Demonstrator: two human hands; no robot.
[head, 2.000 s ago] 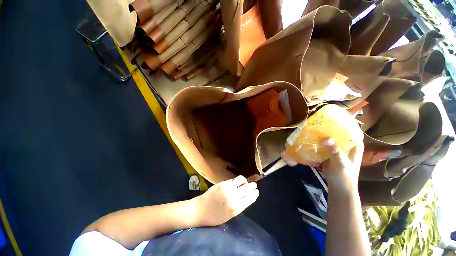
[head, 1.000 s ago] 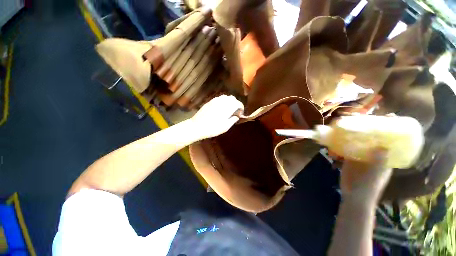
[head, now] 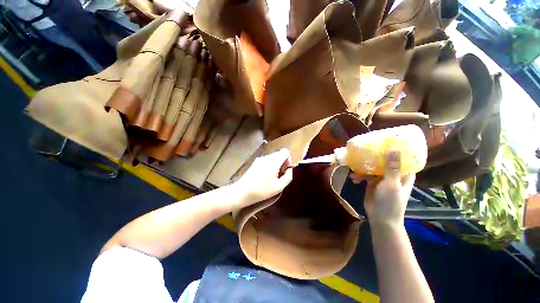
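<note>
An open brown bag body (head: 299, 245) stands in front of me with its dark inside showing. My left hand (head: 264, 176) pinches its top edge on the left side. My right hand (head: 388, 192) holds a translucent glue bottle (head: 388, 150) with yellow-orange contents, tilted on its side. The bottle's thin pale nozzle points left across the opening, and its tip is at the rim beside my left fingertips. Whether glue is coming out cannot be seen.
More standing bag bodies (head: 308, 83) crowd the bench behind and to the right. A row of folded brown bodies (head: 172, 97) lies at the left. Yellow-olive strips (head: 503, 192) hang at the right. A person's legs (head: 74, 29) show at the upper left.
The bottle has moved left and its nozzle now meets the rim at my left hand. My left hand still pinches the rim. The view has shifted, showing more of the folded row.
</note>
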